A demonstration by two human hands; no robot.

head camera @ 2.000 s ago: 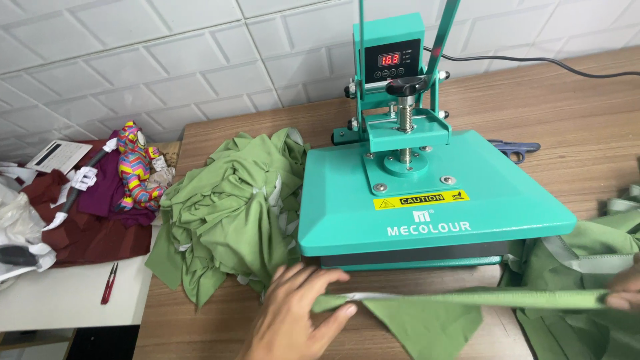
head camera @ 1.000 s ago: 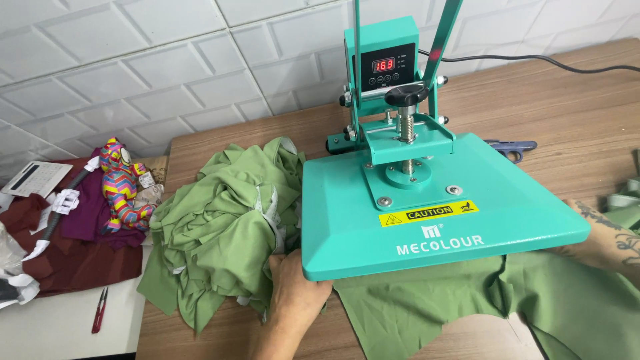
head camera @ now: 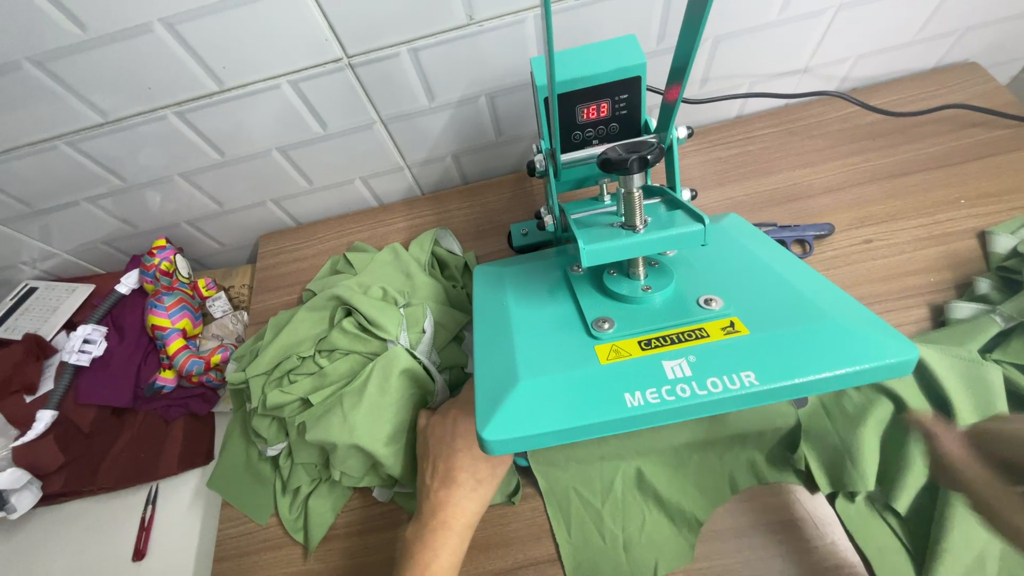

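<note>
A teal heat press [head camera: 688,320] stands on the wood-look table, its upper plate raised a little at the front. Green fabric [head camera: 672,472] lies partly under that plate and hangs out toward me. My left hand [head camera: 460,448] is at the plate's left front corner, beside a heaped pile of green fabric [head camera: 336,352]; its fingertips are hidden between pile and press. At the right edge my right hand [head camera: 960,456], blurred, is over more green fabric [head camera: 896,432]; whether it grips any cannot be told.
Behind the press lie a blue-handled tool [head camera: 800,234] and a black cable [head camera: 840,98] by the tiled wall. At left, a lower white surface [head camera: 88,544] holds a colourful patterned plush toy [head camera: 172,320], maroon cloth [head camera: 128,464], a calculator [head camera: 40,308] and red-handled tweezers or snips [head camera: 145,524].
Two seconds ago both hands held a green strip stretched in front of the press; the fabric then went under the plate. Since one second ago my right hand has come forward from beside the plate.
</note>
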